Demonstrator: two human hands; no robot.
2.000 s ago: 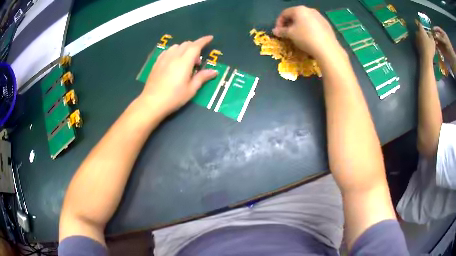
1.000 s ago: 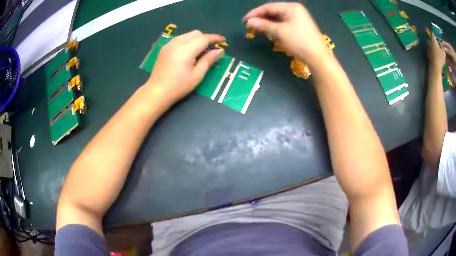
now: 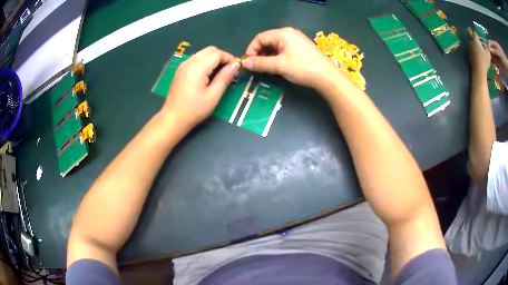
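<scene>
A green board strip (image 3: 260,107) lies on the dark mat in front of me, with an orange flex cable (image 3: 182,49) sticking out at its far left end. My left hand (image 3: 203,78) lies over the middle of the strip and hides part of it. My right hand (image 3: 284,55) meets it at the strip's far edge. The fingertips of both hands close on a small orange flex cable (image 3: 242,60), mostly hidden between them. The loose orange pile of flex cables (image 3: 342,55) lies beyond my right hand.
A strip with orange tabs (image 3: 68,125) lies at left, beside a blue-rimmed round object (image 3: 10,106). Bare green strips (image 3: 412,61) lie right of the pile. Another strip with orange pieces (image 3: 437,28) and another person's hands (image 3: 480,53) are at far right.
My right hand has moved left from beside the pile, carrying an orange flex cable, and now meets my left fingertips at the strip. The pile is uncovered.
</scene>
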